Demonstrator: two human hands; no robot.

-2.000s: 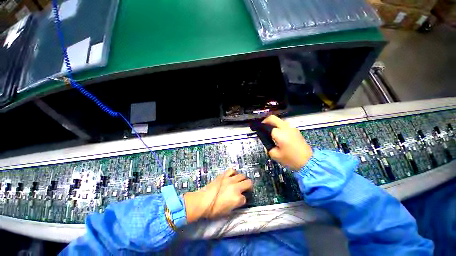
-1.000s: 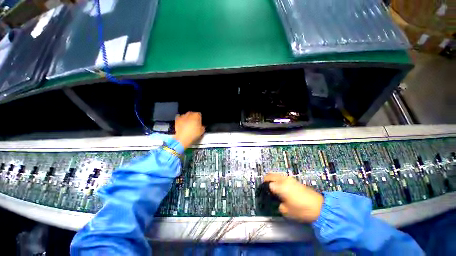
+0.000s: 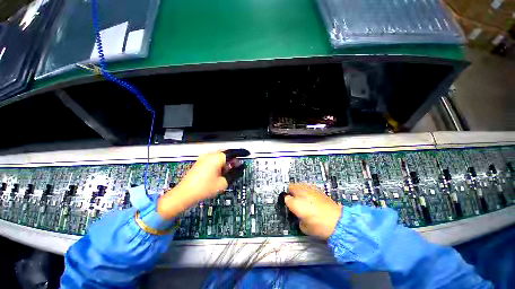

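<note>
A long row of green circuit boards lies on the conveyor in front of me. My left hand is over the boards left of centre, with black lumps at its thumb and fingertips near the far rail. My right hand is low over the boards right of centre, with a black lump at its fingertips. The lumps look like finger covers, but I cannot tell whether either hand holds a small part. A strap is around my left wrist.
The white far rail runs behind the boards. Under the green shelf are a black bin with gold glints and a grey card. Clear ribbed plastic trays lie on the shelf at right. A blue coiled cord hangs at left.
My left hand has come back from the ledge by the grey card to the boards, and black lumps now show at its fingertips. My right hand has stayed low over the boards.
</note>
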